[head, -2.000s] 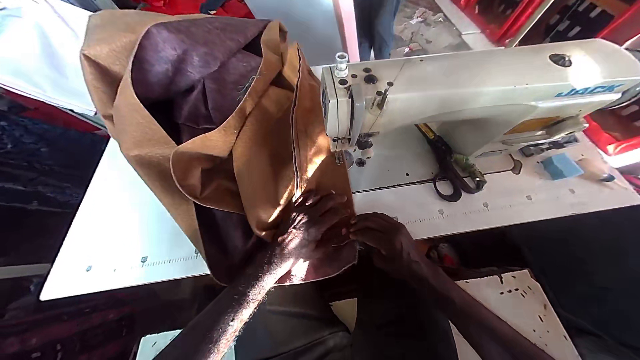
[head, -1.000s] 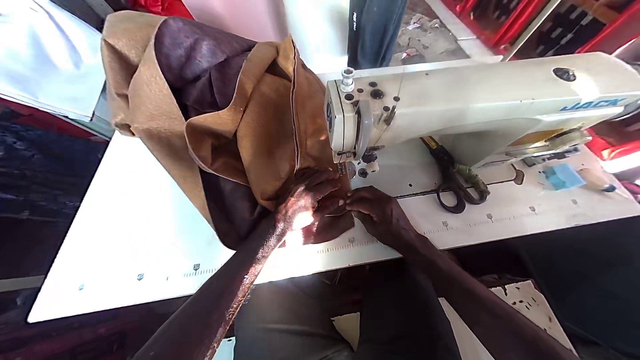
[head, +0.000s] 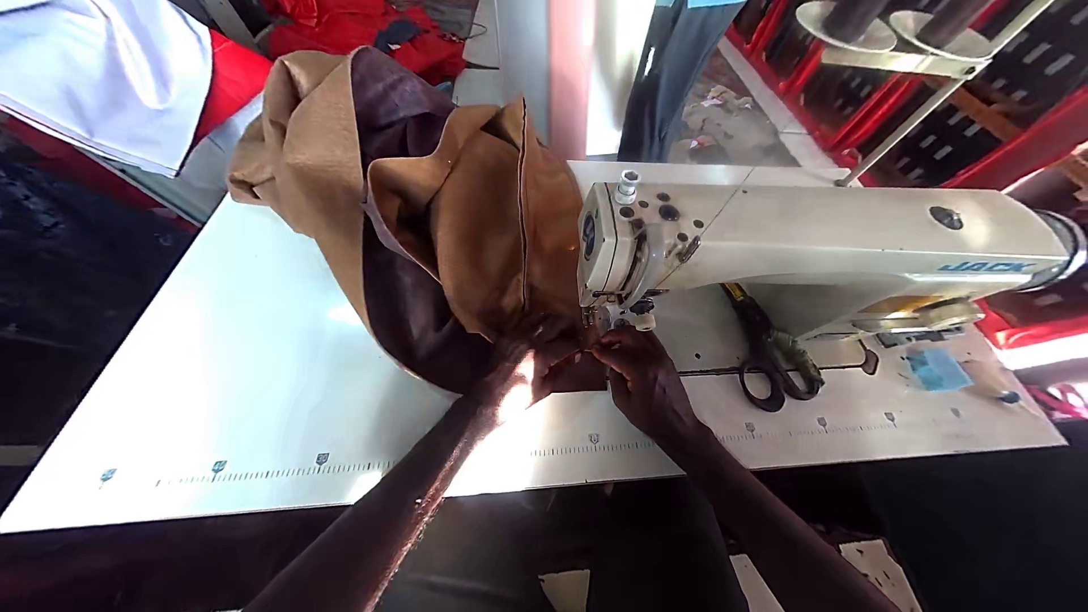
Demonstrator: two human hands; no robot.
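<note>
A large brown leather piece (head: 480, 221) with a dark purple-brown side lies bunched on the sewing table, its seamed edge running to the head of a Jack sewing machine (head: 816, 229). My left hand (head: 531, 365) grips the leather just left of the needle area, fingers bent over it. Close by on the right, my right hand (head: 642, 374) pinches the leather's edge beside the presser foot. The needle and the fingertips are partly hidden by the machine head and the hands.
Black-handled scissors (head: 769, 365) lie under the machine arm. A light blue piece (head: 937, 370) rests right of them. The white table (head: 246, 340) carries a ruler scale along its front edge. White cloth (head: 110, 76) is at the far left, thread cones (head: 850, 21) at the back right.
Both hands and the leather's near edge have moved up toward the needle area. The left hand lay flatter on the leather earlier and is now bent around it. The view has shifted.
</note>
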